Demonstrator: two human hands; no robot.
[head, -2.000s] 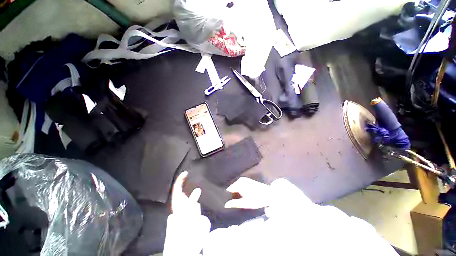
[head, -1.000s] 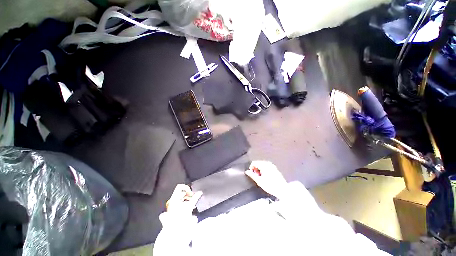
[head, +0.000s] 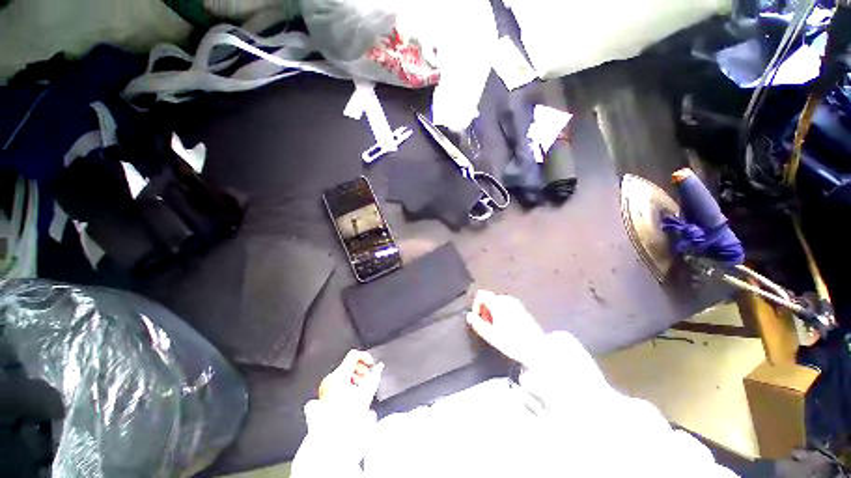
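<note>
A dark rectangular cut piece [head: 425, 357] lies flat near the table's front edge. My left hand [head: 352, 377] holds its left end and my right hand [head: 502, 322] holds its upper right end, fingers bent. Both hands are overexposed, so finger detail is weak. A second dark cut piece [head: 408, 293] lies just beyond it, touching or nearly so. More dark cut pieces [head: 280, 299] lie to the left. A smartphone [head: 362, 230] with a lit screen lies beyond the second piece.
Fabric shears [head: 462, 166] lie beyond the phone, beside bundled dark pieces [head: 541, 149]. A steam iron [head: 653, 227] stands at the right. A clear plastic bag [head: 149, 373] fills the near left. Dark bundles [head: 154, 205] with white tags are at the far left.
Since two seconds ago, both hands have come onto the ends of the near piece, which now lies smooth between them. The phone screen has changed. The view has shifted slightly.
</note>
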